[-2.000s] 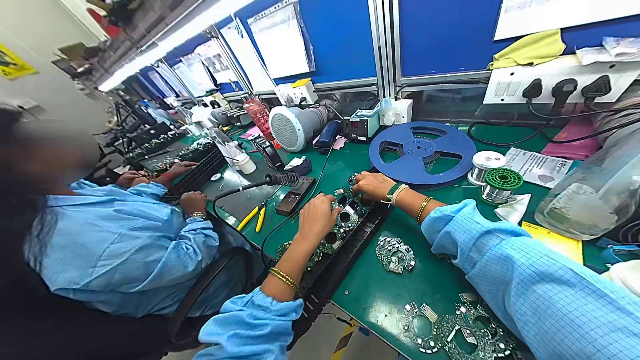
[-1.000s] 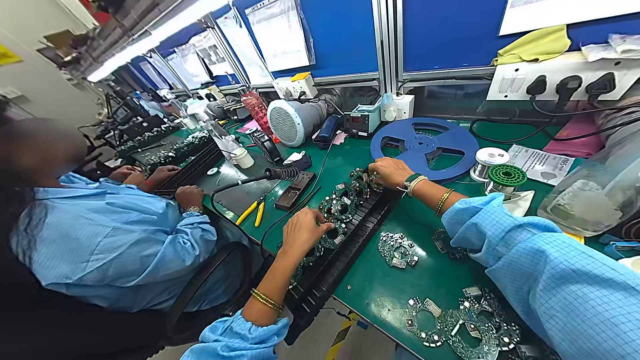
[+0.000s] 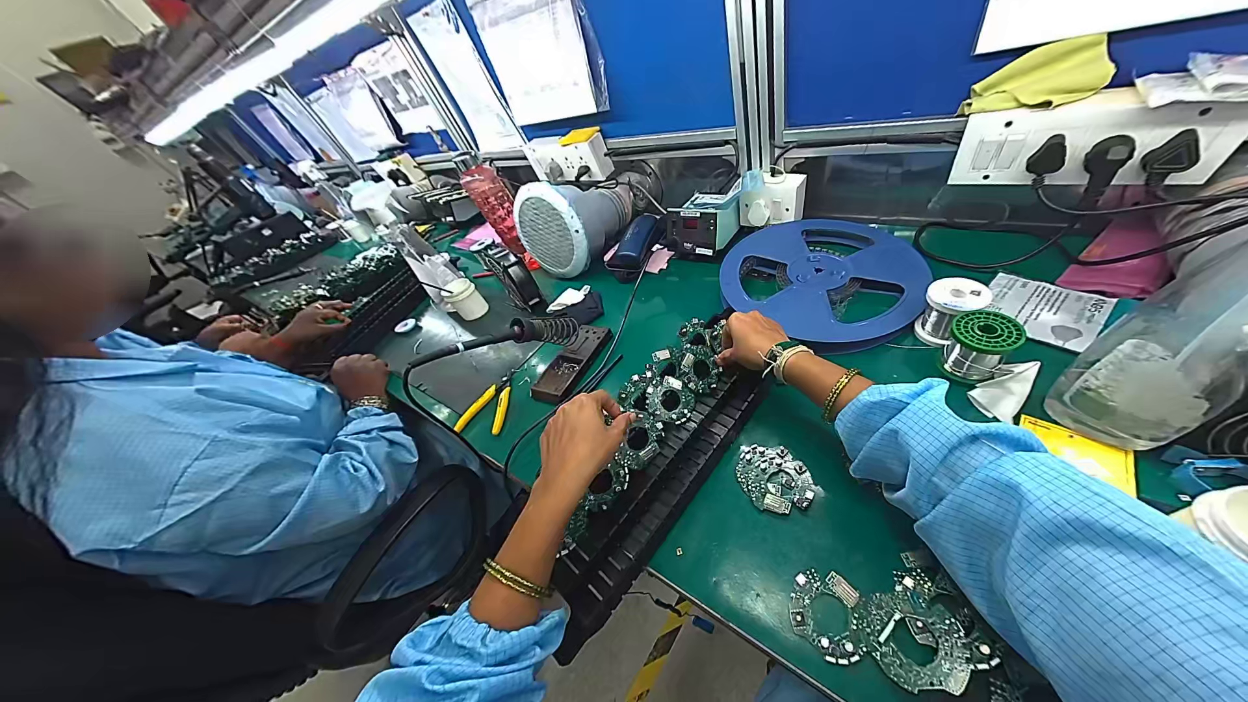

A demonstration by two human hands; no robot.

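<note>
A row of ring-shaped circuit boards [image 3: 671, 398] stands along a black slotted rack [image 3: 673, 480] that runs diagonally across the green bench. My left hand [image 3: 582, 436] is at the middle of the row, thumb and fingers pinched at the edge of one board; whether it grips the board is unclear. At the far end of the row, my right hand [image 3: 751, 341] has its fingertips against another board, its grip partly hidden. Right of the rack lies a small stack of boards [image 3: 776, 479]. More ring-shaped boards [image 3: 912, 624] lie near the bench's front edge, partly under my right sleeve.
Behind the rack are a blue plastic reel [image 3: 827, 278], solder spools [image 3: 983, 343] and a soldering station [image 3: 702, 224]. A soldering iron in its holder [image 3: 546, 330] and yellow-handled cutters [image 3: 485, 405] lie left. A co-worker [image 3: 214, 458] sits close at the left beside another rack.
Both hands have shifted along the row of boards since the first frame, and more of the row and rack shows between them. The right hand remains near the far end.
</note>
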